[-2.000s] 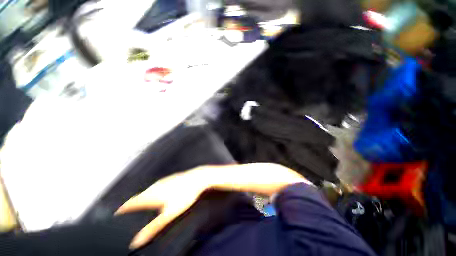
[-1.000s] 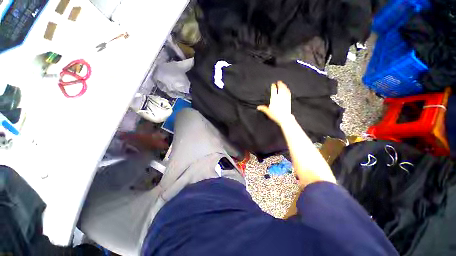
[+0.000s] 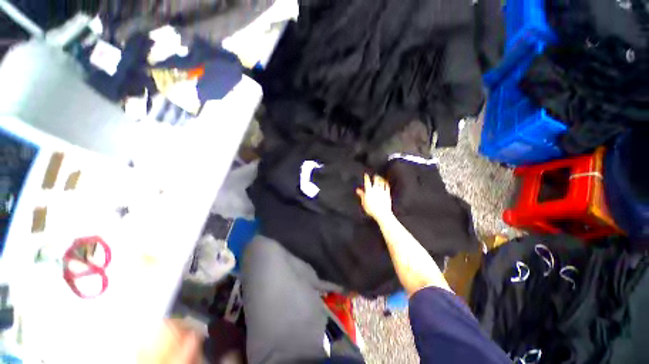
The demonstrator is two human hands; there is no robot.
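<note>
A heap of black garments (image 3: 420,213) lies beside the white table, with a small white label or strip (image 3: 309,179) on top and a thin white strip at its upper right. My right hand (image 3: 375,195) rests on top of the heap, right of the label, fingers somewhat apart, with no cloth clearly gripped. My left hand (image 3: 171,345) is a blurred patch at the bottom edge, over the table's edge; its fingers cannot be made out.
Red-handled scissors (image 3: 87,266) and brown patches (image 3: 53,170) lie on the white table (image 3: 142,213). More black cloth (image 3: 384,57) hangs behind. A blue crate (image 3: 516,121), a red-orange stool or crate (image 3: 562,193) and a dark bundle with white loops (image 3: 562,306) stand right.
The black garment across the lap two seconds ago is gone from there. Since one second ago, the view has shifted, my right hand is nearer the label, and my left hand has appeared at the bottom.
</note>
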